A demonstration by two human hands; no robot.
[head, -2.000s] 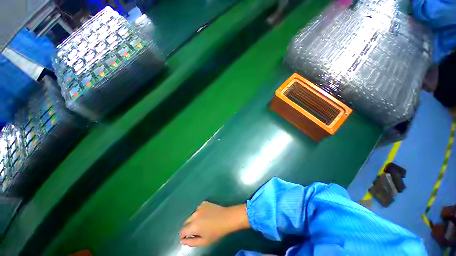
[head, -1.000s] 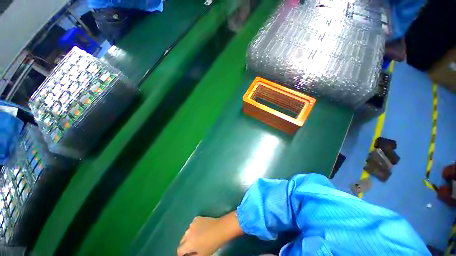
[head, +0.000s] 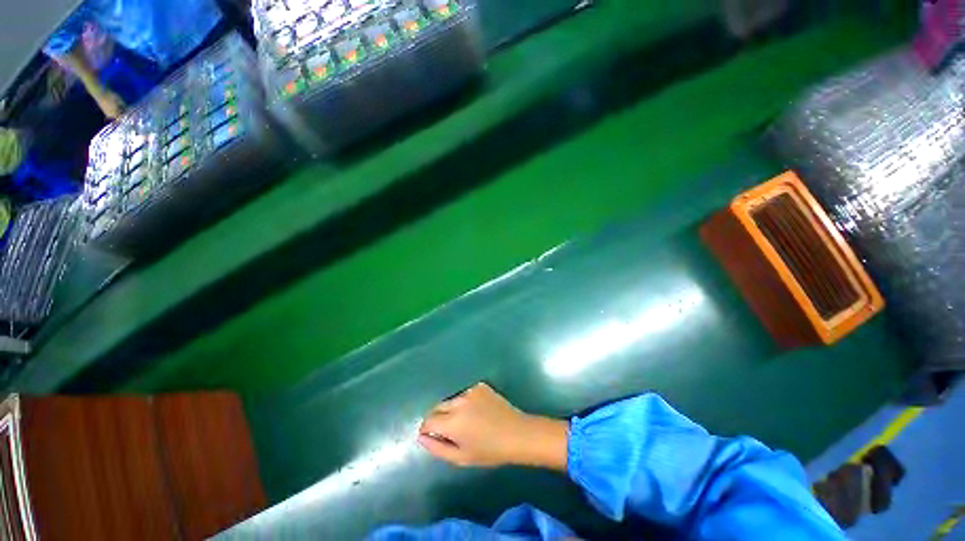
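My right hand point(head: 481, 426) is over the middle of the green bench, its fingers curled closed. No object shows in it, though the underside of the fingers is hidden. My left hand is not in view; blue smock cloth shows at the bottom edge. An orange-rimmed frame stack point(head: 753, 277) stands on the bench to the right, apart from my hand, with a dark slatted hollow. Larger red-brown frame stacks point(head: 101, 460) lie at the lower left, cut off by the edge, one white-edged.
Clear blister trays point(head: 899, 159) are piled beside the orange-rimmed stack. Filled blister trays point(head: 370, 90) stand across the green conveyor belt point(head: 455, 248). Another person's blue sleeve point(head: 159, 32) and arm show at upper left. Dark blocks point(head: 862, 486) lie on the blue floor.
The view has swung left, so the orange-rimmed stack sits farther right and the brown stacks show at lower left. My right hand remains closed over the bench.
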